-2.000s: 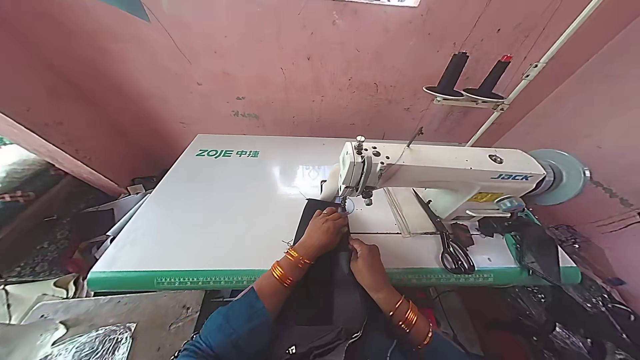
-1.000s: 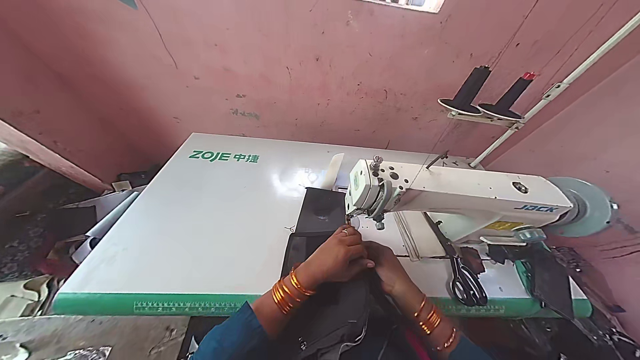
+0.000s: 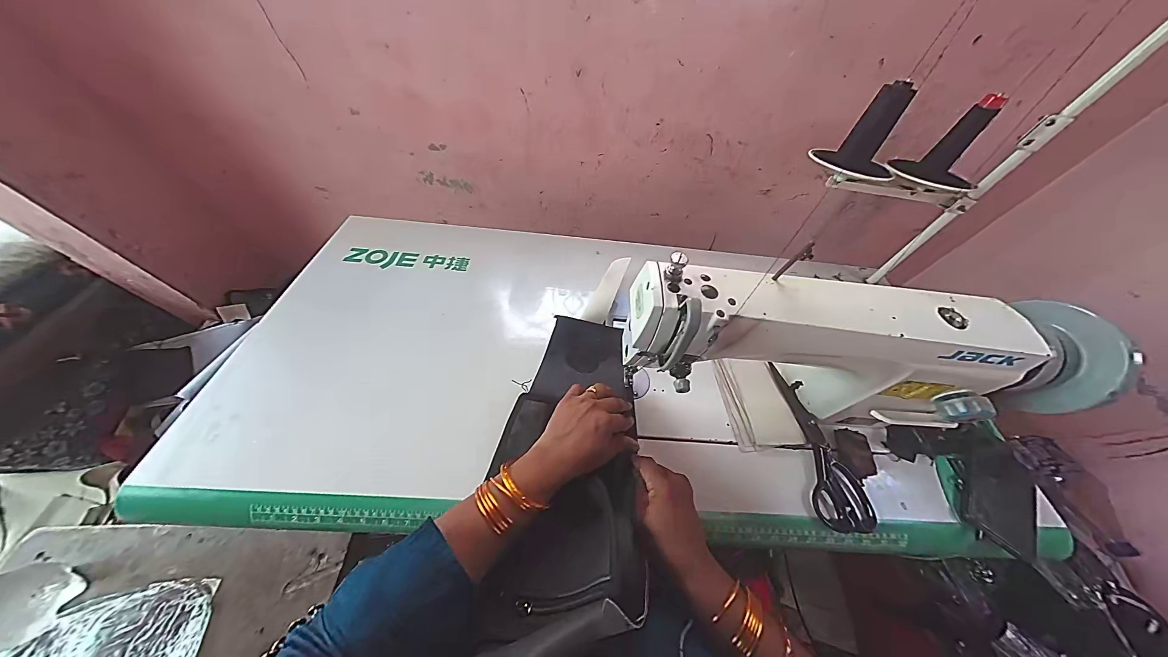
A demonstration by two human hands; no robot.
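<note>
A black bag piece (image 3: 557, 538) with a zipper near its lower end hangs over the front edge of the white sewing table (image 3: 411, 392). Its far flap lies flat beside the needle area of a white Jack sewing machine (image 3: 867, 319). My left hand (image 3: 589, 429) presses on top of the piece, just in front of the machine's head. At the right edge of the piece, my right hand (image 3: 666, 502) grips the material between thumb and fingers. The fingertips of both hands are close together. The needle tip is hard to make out.
Black-handled scissors (image 3: 841, 488) lie right of my hands, beside a pale flat strip (image 3: 757, 406). Two thread cones (image 3: 958, 141) stand on a holder at the back right. Black pieces (image 3: 999, 493) hang over the table's right end. A worn board (image 3: 173, 557) is at the lower left.
The black piece has moved away from me, and more of its far flap shows beside the machine head. My left hand now lies flatter on it. My right hand still holds its edge.
</note>
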